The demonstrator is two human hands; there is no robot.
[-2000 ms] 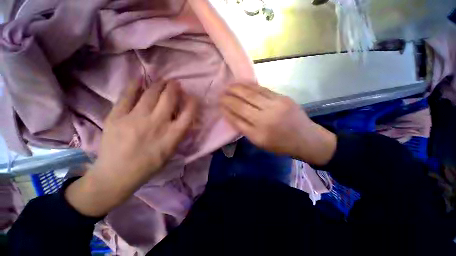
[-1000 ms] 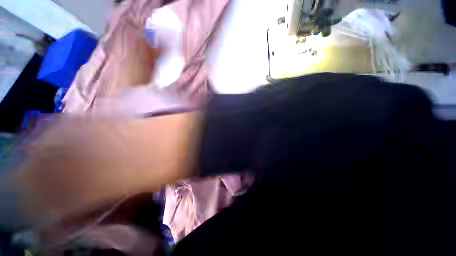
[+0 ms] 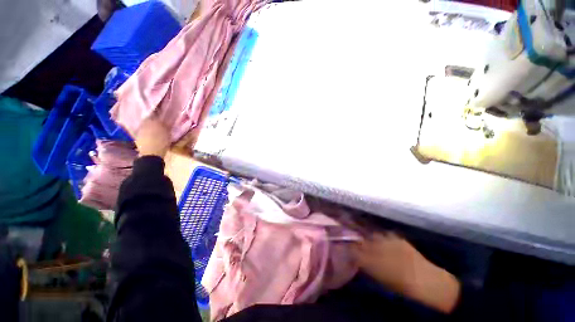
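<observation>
My left hand (image 3: 152,137) is at the lower end of a long heap of dusty-pink cloth (image 3: 173,75) that lies over the table's left end. Its fingers are hidden by the cloth, so its grip cannot be told. My right hand (image 3: 394,261), slightly blurred, is below the table's front edge, at the right side of a pile of cut pink pieces (image 3: 271,258). Its fingertips are blurred against the pieces and their grip is unclear. The white table top (image 3: 328,94) glares in the light.
The sewing machine head (image 3: 523,63) stands at the upper right over its lit bed plate (image 3: 498,148). A blue mesh crate (image 3: 203,207) is under the front edge. More blue crates (image 3: 60,129) and a stack of blue plastic (image 3: 135,33) are at the left. Green cloth (image 3: 25,160) hangs far left.
The view has swung left. The pink garment heap has gone from the front of the machine to the table's left end. My right hand has come back from the left to the cut pieces.
</observation>
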